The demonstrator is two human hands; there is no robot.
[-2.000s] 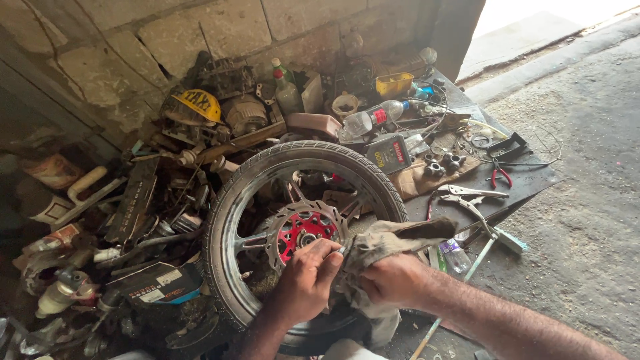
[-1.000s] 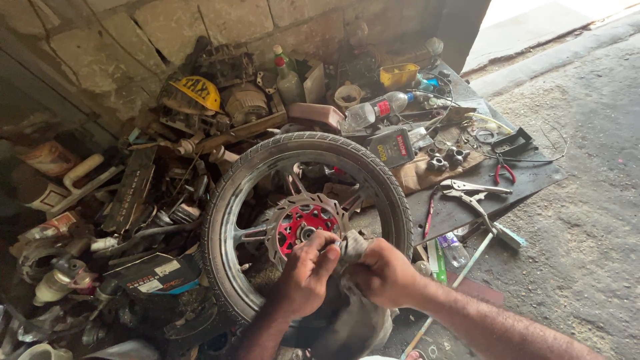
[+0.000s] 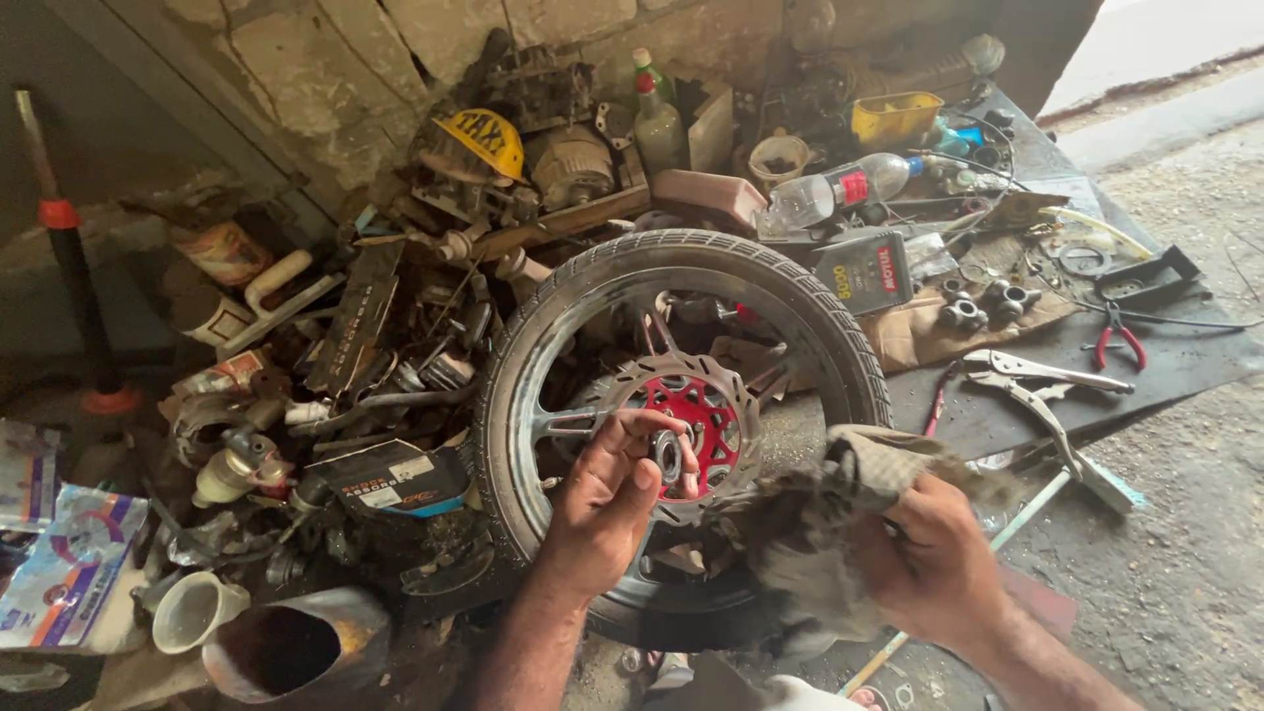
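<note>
My left hand holds a small metal ring, seemingly a bearing, between thumb and fingers, in front of the wheel's hub. A dirty grey cloth hangs bunched in my right hand, to the right of the ring and apart from it. Behind both hands stands a motorcycle wheel with a black tire, tilted among the parts. A slotted metal brake disc with a red centre is on the wheel. The cloth and my right hand cover the wheel's lower right part.
Locking pliers, red-handled pliers and a brush lie at the right. Behind the wheel are a plastic bottle, an oil container and a yellow tub. Piled metal parts, boxes and a cut metal can crowd the left.
My right hand and the cloth have moved right, away from my left hand. The ring now shows plainly in my left fingers. The view has shifted somewhat.
</note>
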